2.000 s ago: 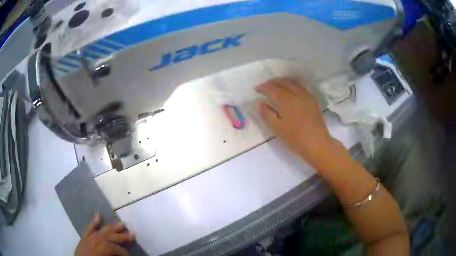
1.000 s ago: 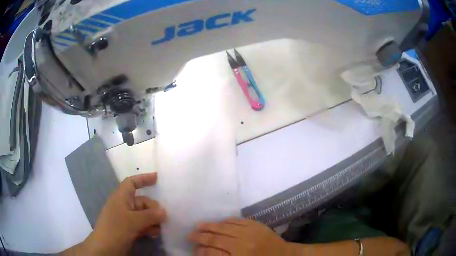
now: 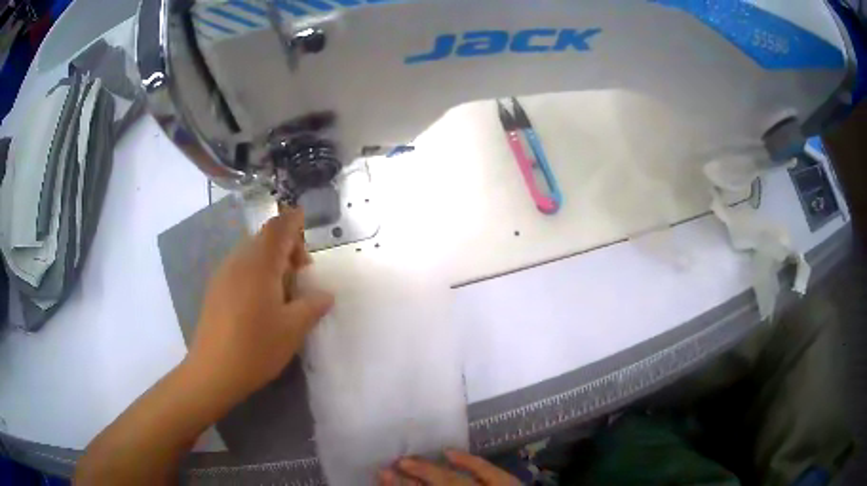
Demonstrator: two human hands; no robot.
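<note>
A white interlining piece (image 3: 385, 370) lies from the needle area to the table's front edge. A grey fabric piece (image 3: 190, 275) lies left of it, partly under my left hand and wrist. My left hand (image 3: 252, 294) has its fingertips at the presser foot area, its thumb by the white piece's left edge; whether it pinches cloth is hidden. My right hand (image 3: 452, 470) is cut off by the bottom edge, its fingers on the white piece's near end; its thumb is out of view. The needle is hidden behind the machine head (image 3: 314, 104) and my left fingers.
Pink-and-blue thread snips (image 3: 529, 161) lie on the machine bed (image 3: 589, 190). A stack of grey and white cut pieces (image 3: 57, 199) is at the far left. White scrap cloth (image 3: 761, 233) hangs at the right end. A ruler strip (image 3: 608, 370) runs along the front edge.
The white piece was brought in beside the grey piece. My left hand has moved up to the presser foot; my right hand has moved from the bed to the white piece's near end. The view has shifted.
</note>
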